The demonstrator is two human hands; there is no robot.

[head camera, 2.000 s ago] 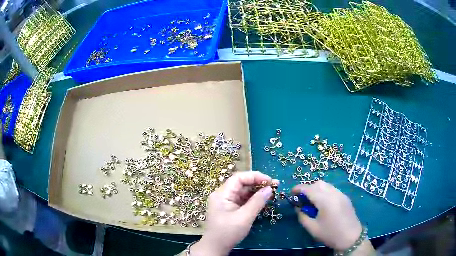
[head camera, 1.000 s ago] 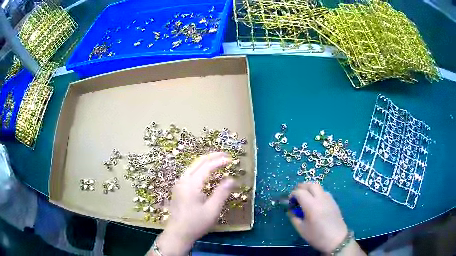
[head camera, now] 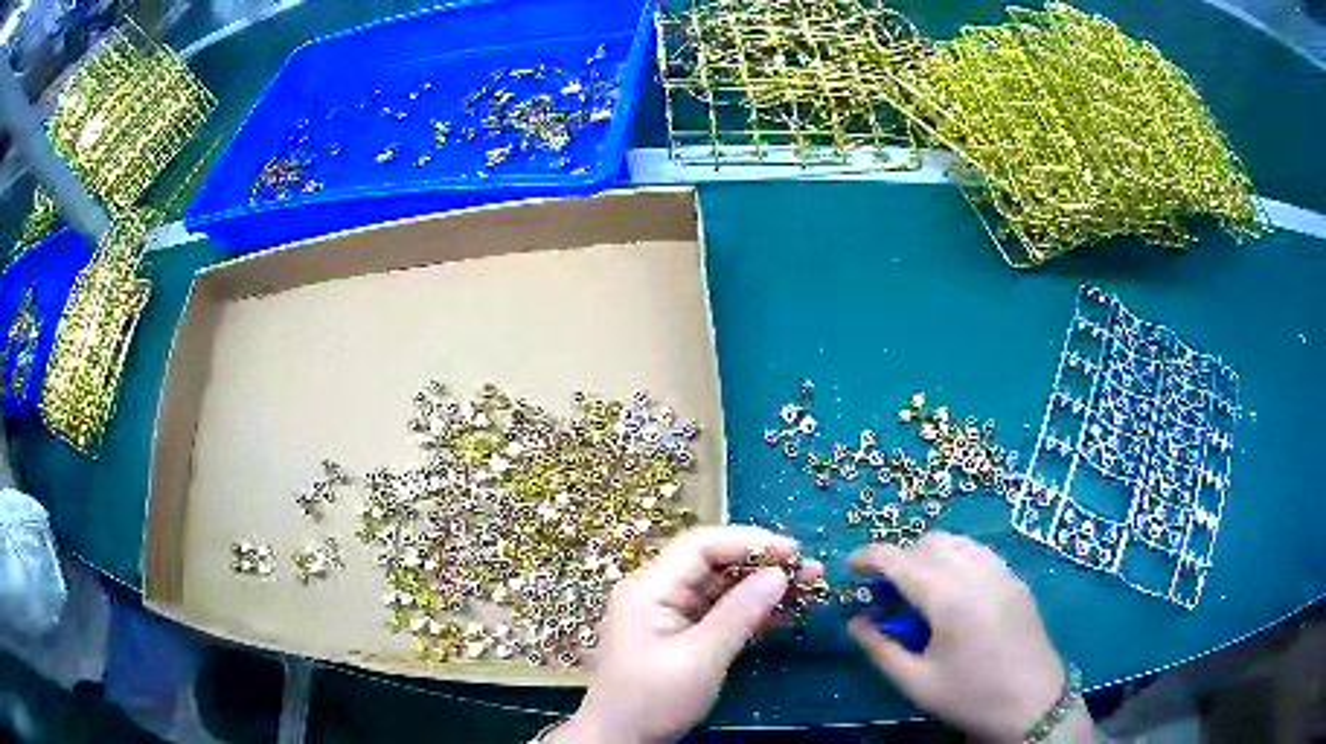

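My left hand [head camera: 676, 625] is at the cardboard tray's lower right corner and pinches small plated pieces [head camera: 778, 570] between thumb and fingers. My right hand [head camera: 967, 632] is closed around blue-handled cutters [head camera: 899, 622], just right of the left hand. The cutter jaws are small and blurred; I cannot tell whether they touch a piece. The cardboard tray [head camera: 436, 305] holds a large heap of shiny plated pieces [head camera: 509, 509]. A smaller loose pile [head camera: 931, 465] lies on the green bench, above my right hand.
A silvery frame [head camera: 1127, 451] lies at right. Gold frames [head camera: 1105, 138] are stacked at top right, with more [head camera: 131, 116] at far left. A blue bin [head camera: 422, 116] with scattered bits stands behind the tray. A second blue bin [head camera: 37, 298] and light clothing [head camera: 26, 552] show at left.
My left hand has moved from over the tray's heap back to the right, beside the cutters, and now holds pieces. The right hand has shifted slightly right, still holding the cutters.
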